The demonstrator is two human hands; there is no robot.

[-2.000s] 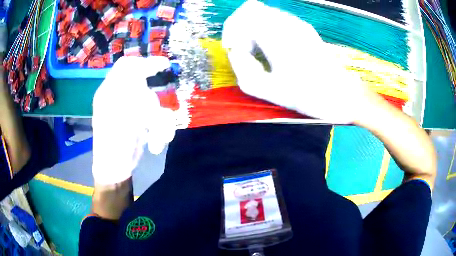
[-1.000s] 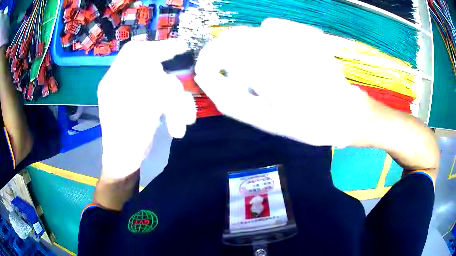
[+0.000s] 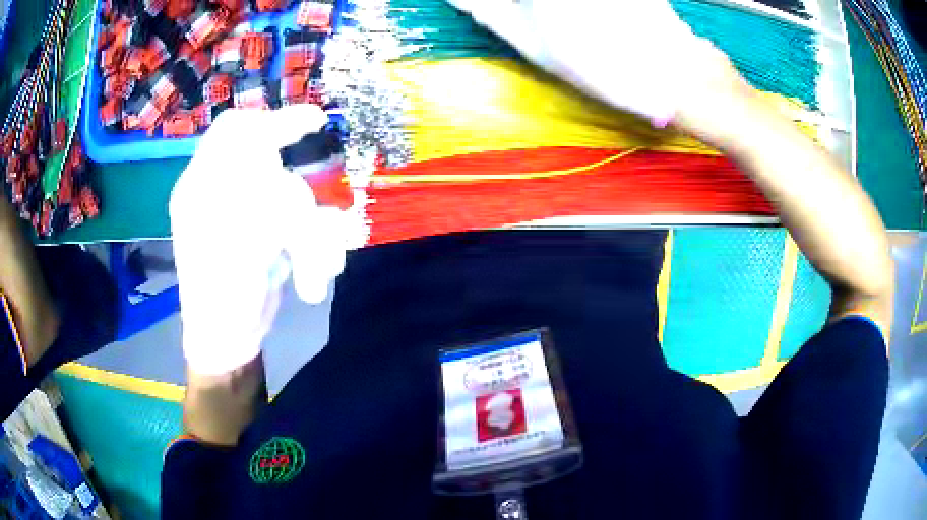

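Note:
My left hand (image 3: pixel 249 223), in an overexposed white glove, holds a red-and-black connector housing (image 3: pixel 325 173) at its fingertips, beside the left ends of the wires. A single yellow wire (image 3: pixel 488 178) lies across the red wires (image 3: pixel 569 193), its left end near the connector. My right hand (image 3: pixel 600 51), also gloved, reaches over the yellow wires (image 3: pixel 457 102) and teal-green wires (image 3: pixel 767 66). Its fingers are cut off by the top edge, so its grip is hidden. The silvery crimp terminals (image 3: pixel 371 96) form a fuzzy mass at the wires' left ends.
A blue parts bin (image 3: pixel 142 150) heaped with loose connectors is at the upper left. Multicoloured harnesses (image 3: pixel 46 168) lie left of it. A white divider (image 3: pixel 840 102) stands right of the wires, with another mixed-colour bundle (image 3: pixel 900 71) beyond. Another person's arm (image 3: pixel 25 289) shows at the left.
My right hand has moved from near the connector up to the top edge, uncovering the yellow and red wires. A loose yellow wire now lies over the red ones. My left hand still holds the connector.

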